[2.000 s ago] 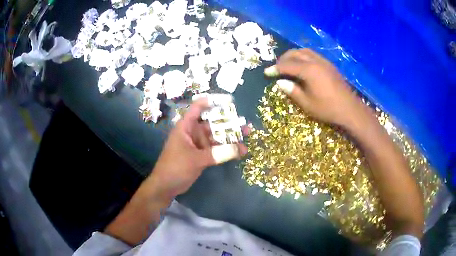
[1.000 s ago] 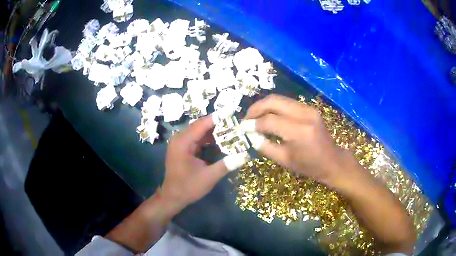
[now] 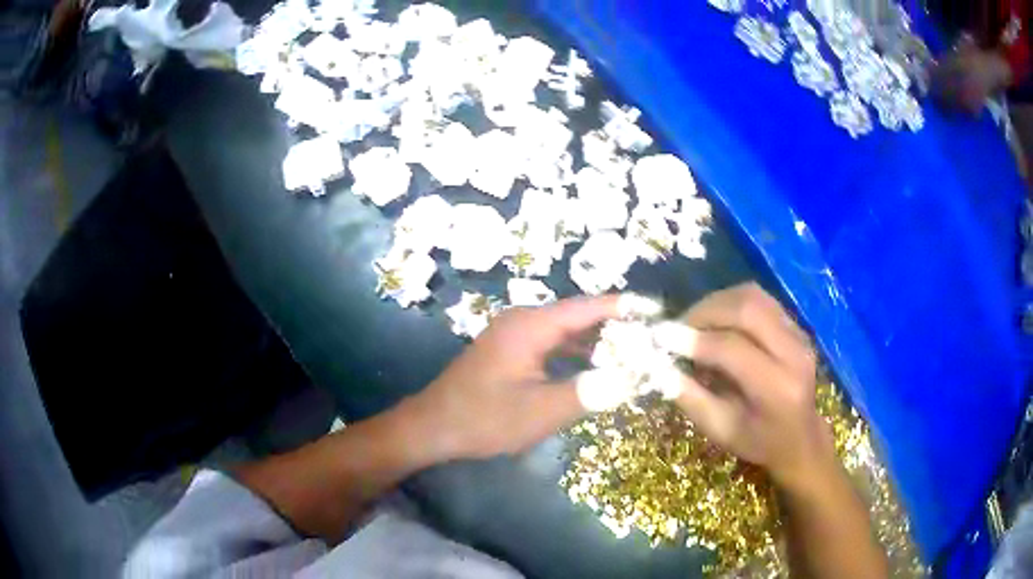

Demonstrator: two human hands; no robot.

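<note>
My left hand (image 3: pixel 515 379) holds a white plastic housing (image 3: pixel 630 353) between its covered thumb and fingertip. The housing is overexposed and its detail does not show. My right hand (image 3: pixel 753 373) is at the right side of the housing, its covered fingertips touching it; whether they pinch a small piece cannot be told. A pile of small brass terminals (image 3: pixel 668 481) lies below and partly under my right hand. A heap of white housings (image 3: pixel 476 158) lies on the dark green table (image 3: pixel 340 288), beyond my hands.
A blue sheet (image 3: pixel 861 226) stretches beyond the piles, with grouped fitted housings (image 3: pixel 850 57) on it. Part of another person's hand (image 3: pixel 972 77) is at the upper right. A white limp bag (image 3: pixel 170 32) is at the upper left. A black object (image 3: pixel 159 328) is beside the table at left.
My right hand has come from the brass pile to the housing in my left hand and stays there. The view has shifted, bringing more fitted housings and another person's hand into sight.
</note>
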